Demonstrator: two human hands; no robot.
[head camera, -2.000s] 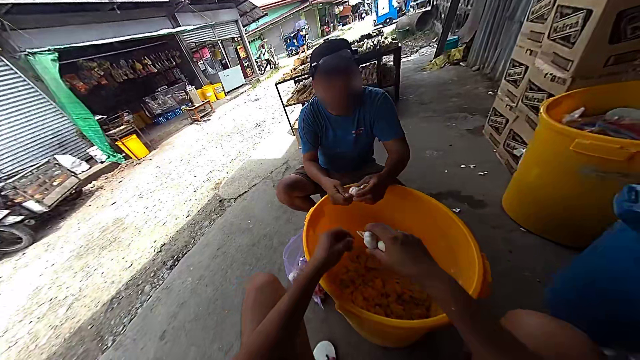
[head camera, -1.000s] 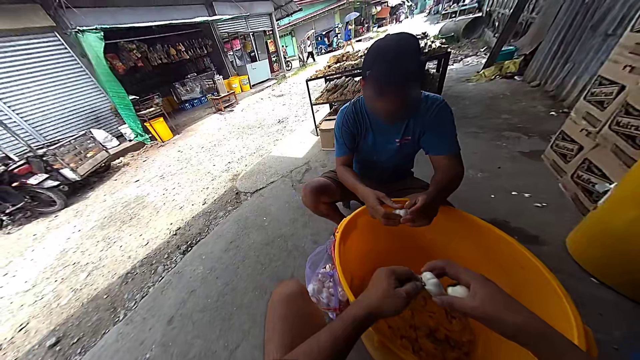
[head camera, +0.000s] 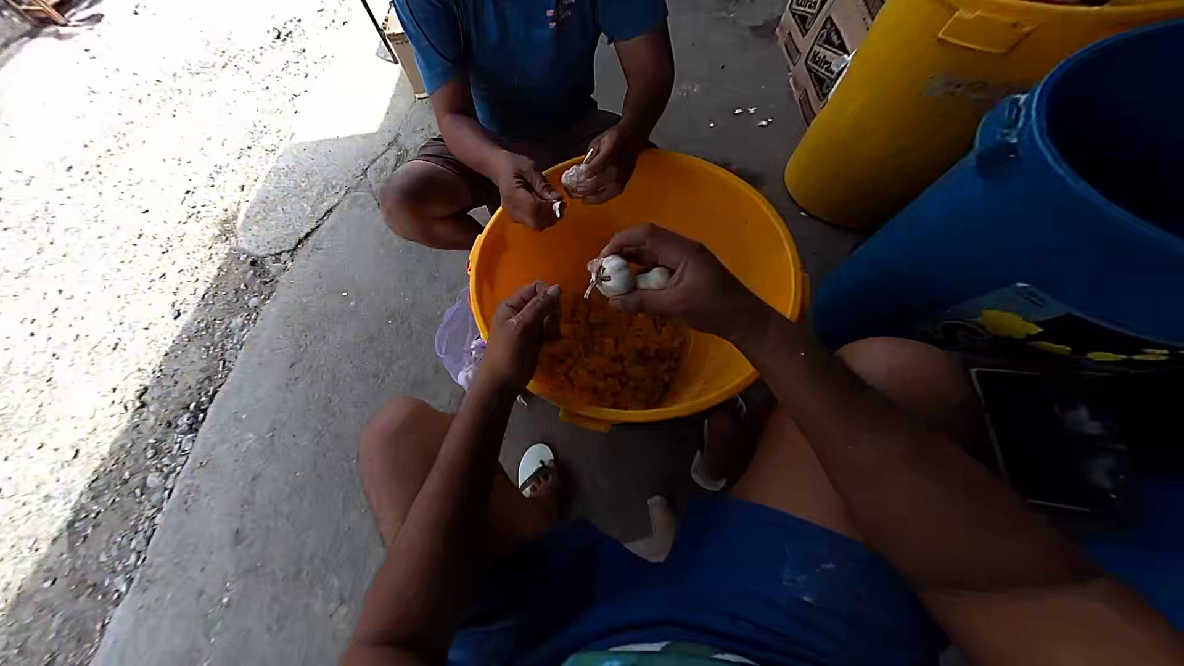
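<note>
Garlic bulbs (head camera: 614, 276), whitish with a root tuft, sit in my right hand (head camera: 680, 277), above a large yellow plastic tub (head camera: 731, 222). My left hand (head camera: 523, 328) is over the tub's near left side, thumb and fingertips together, a little apart from the garlic; whether something small is pinched there cannot be told. Orange-brown peelings or pieces (head camera: 615, 356) lie at the tub's bottom. Across the tub, another person's hands (head camera: 564, 185) hold a garlic bulb and a small whitish piece.
A translucent purplish bag (head camera: 458, 342) stands against the tub's left side. To the right are a yellow barrel (head camera: 869, 120) and a blue plastic barrel (head camera: 925, 240), with printed cardboard boxes (head camera: 819, 55) behind. My knees flank the tub. Concrete floor (head camera: 287, 398) borders gravel at left.
The view has tilted down strongly. The garlic stays in my right hand; my left hand, close to it one second ago, is now farther from it.
</note>
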